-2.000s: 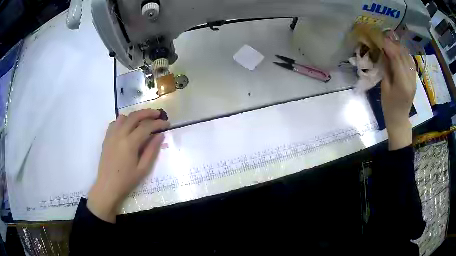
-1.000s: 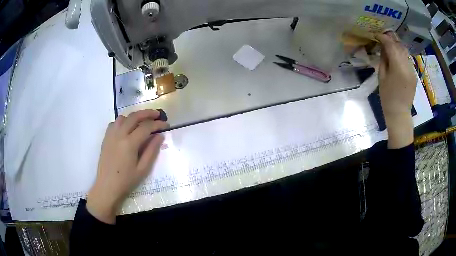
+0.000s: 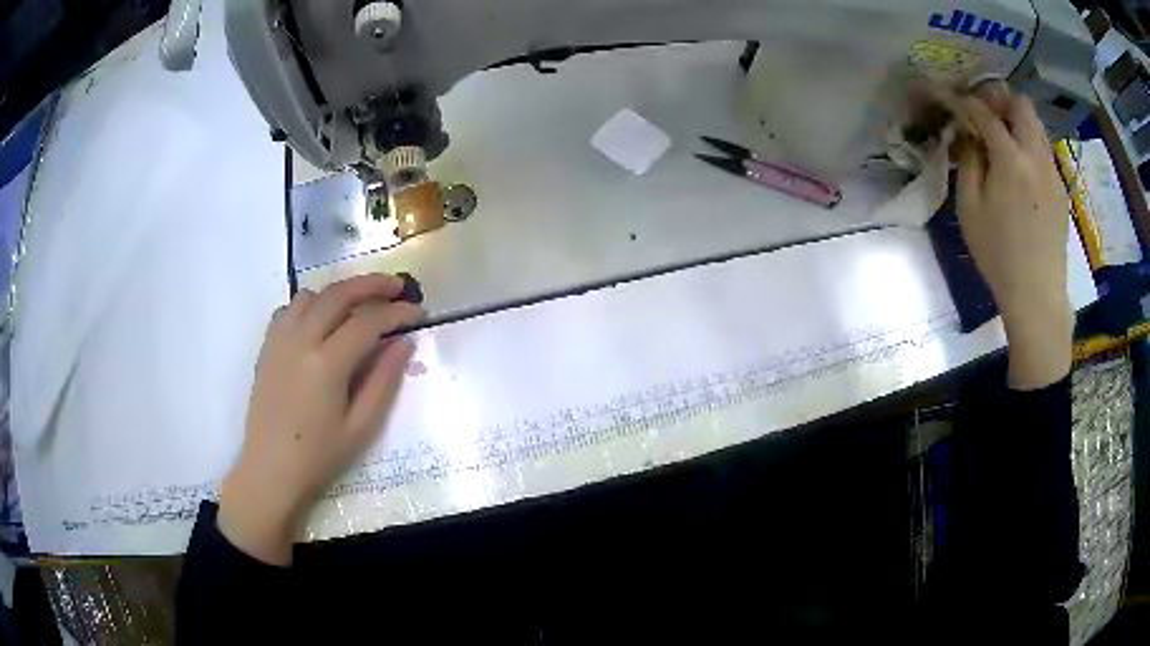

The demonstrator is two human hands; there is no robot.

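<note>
The white-grey JUKI sewing machine (image 3: 605,23) stands across the top of the view. My right hand (image 3: 1015,208) is at the right below the JUKI lettering, its fingers closed on a crumpled pale cloth (image 3: 927,183) that hangs against the machine; the fingers are partly blurred. My left hand (image 3: 331,379) rests at the front edge of the machine bed, left of centre. Its fingertips touch a small dark piece (image 3: 410,288) lying on the bed. An orange-brown block (image 3: 419,211) sits beside the lit needle plate (image 3: 334,223).
Thread snips with pink handles (image 3: 792,181) lie on the bed, beside a white square (image 3: 632,141). White fabric or tabletop (image 3: 139,278) spreads at left; I cannot tell which. A printed ruler scale (image 3: 605,423) runs along the front edge. A dark flat piece (image 3: 965,280) lies near my right wrist.
My right hand has moved the pale cloth about beside the machine and now sits slightly further right. My left hand has stayed in place with the dark piece.
</note>
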